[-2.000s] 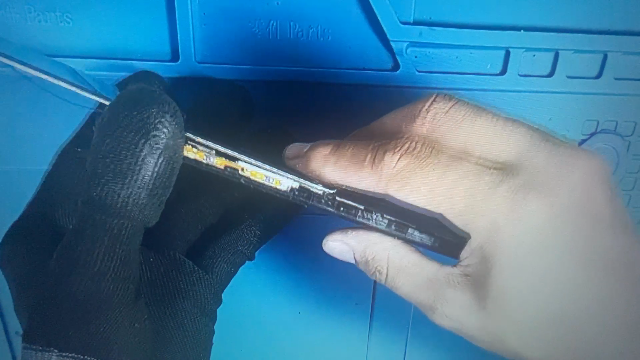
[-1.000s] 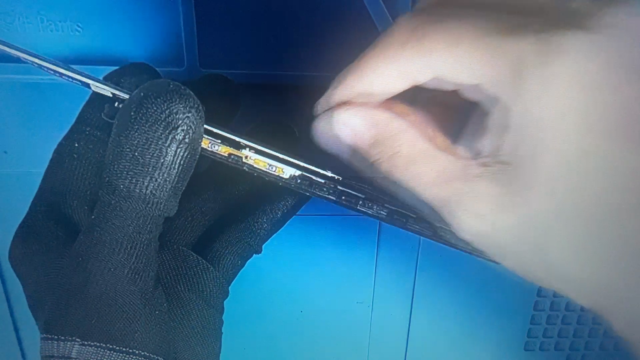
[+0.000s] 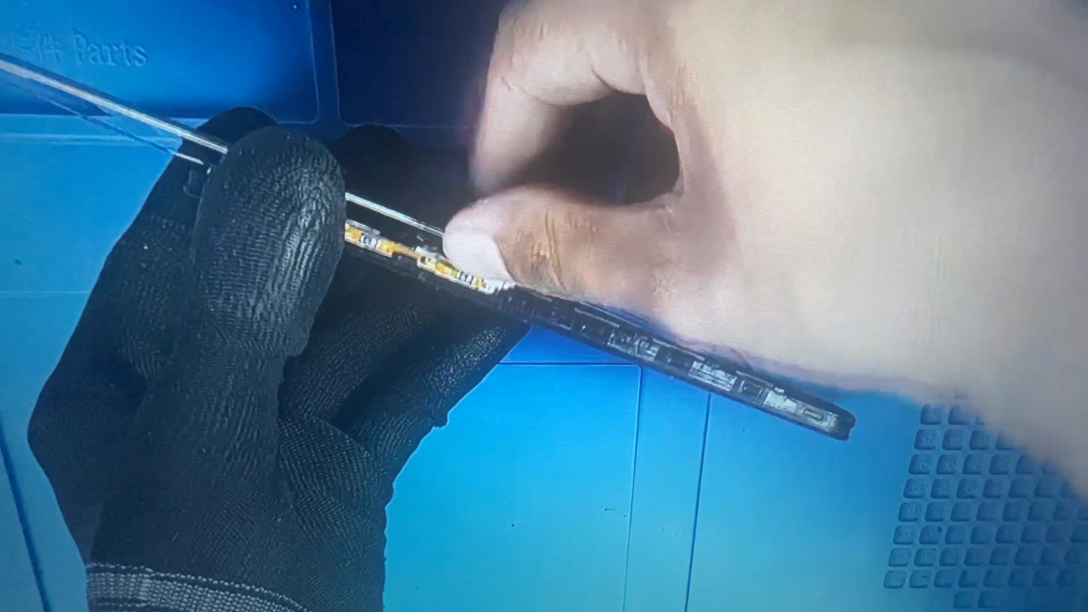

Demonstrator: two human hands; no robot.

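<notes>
My left hand [image 3: 255, 340], in a black knitted glove, grips a thin, dark electronic device [image 3: 680, 361] seen edge-on, likely a phone body. The device slants from upper left to lower right. Yellow and silver parts [image 3: 450, 268] show along its open side, just right of the gloved thumb. A thin, light-edged strip or panel [image 3: 110, 104] runs along its upper side and out past the glove to the left. My bare right hand [image 3: 595, 187] is over the middle of the device, thumb and index finger curled, thumb tip at the panel's edge. Whether it pinches anything is hidden.
A blue work mat [image 3: 544, 476] lies under the hands. It has moulded compartments with raised edges along the top, one bearing raised writing, and a grid of small raised squares [image 3: 977, 501] at the lower right.
My right hand has let go of the device's right end, which now shows uncovered, and has moved left and up to its middle. My left hand still holds the device.
</notes>
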